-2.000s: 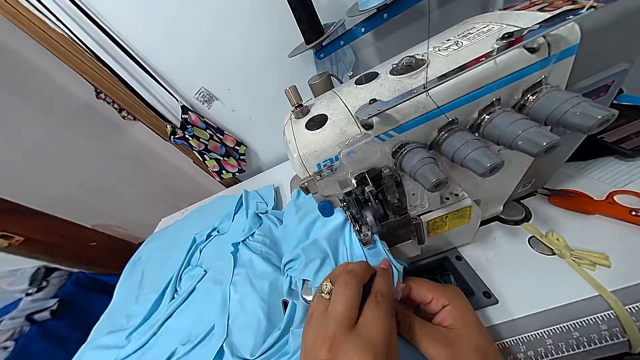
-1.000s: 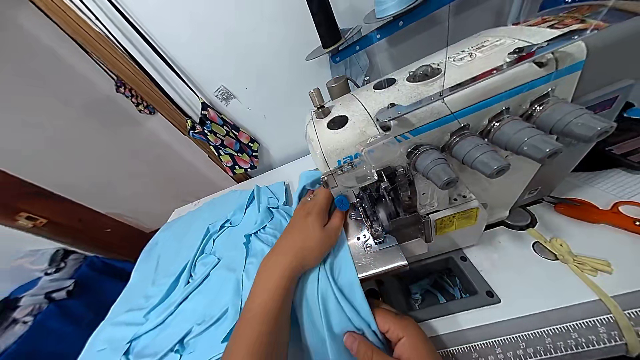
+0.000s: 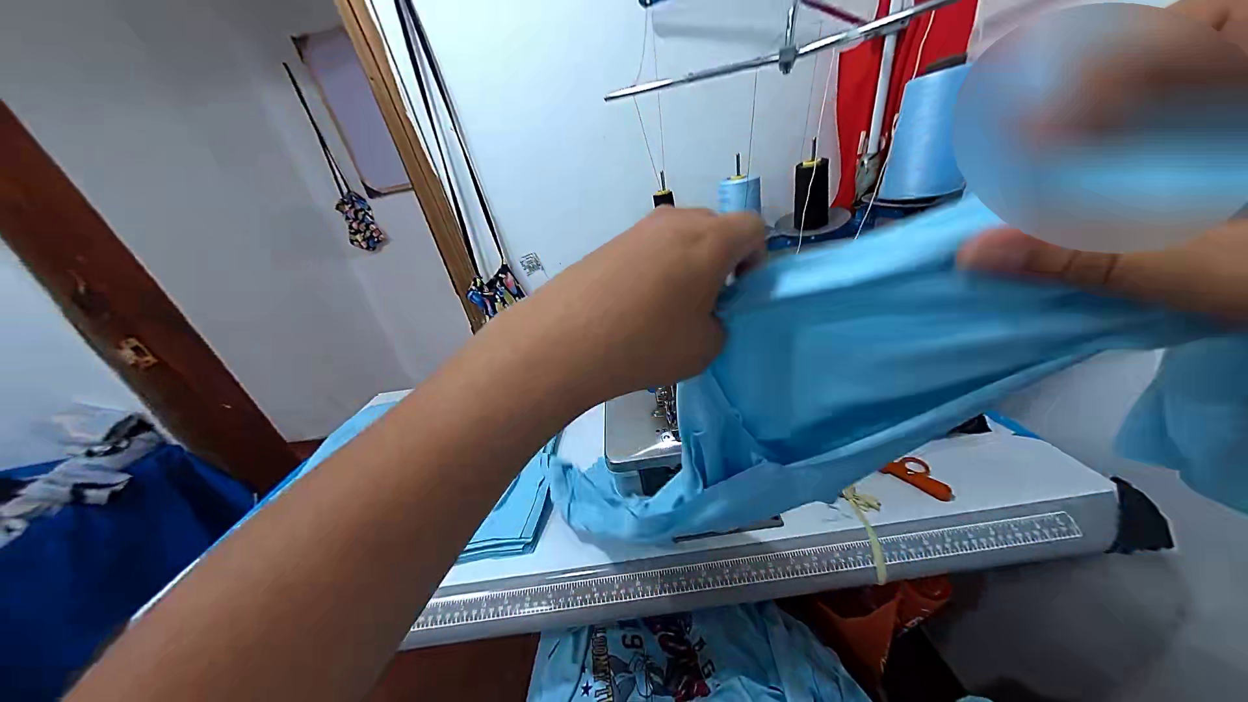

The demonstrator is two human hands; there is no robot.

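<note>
Light blue fabric (image 3: 838, 361) is stretched in the air in front of the sewing machine, which it mostly covers. My left hand (image 3: 692, 292) grips the fabric's left upper edge in a closed fist. At the right, my right hand (image 3: 1111, 268) holds the other side, its thumb on the cloth; it is blurred, and part of it is obscured. Below my left hand the machine's metal work plate (image 3: 639, 434) shows, with the fabric's lower end hanging beside it.
Folded light blue pieces (image 3: 512, 517) lie on the table at left. Orange-handled scissors (image 3: 916, 478), a yellowish strip (image 3: 873, 536) and a ruler (image 3: 741, 575) along the front edge are at right. Thread cones (image 3: 921, 136) stand behind. Printed light blue cloth (image 3: 682, 658) lies below the table edge.
Both hands have risen from the machine bed, lifting the fabric and holding it stretched between them. The view has swung upward and back.
</note>
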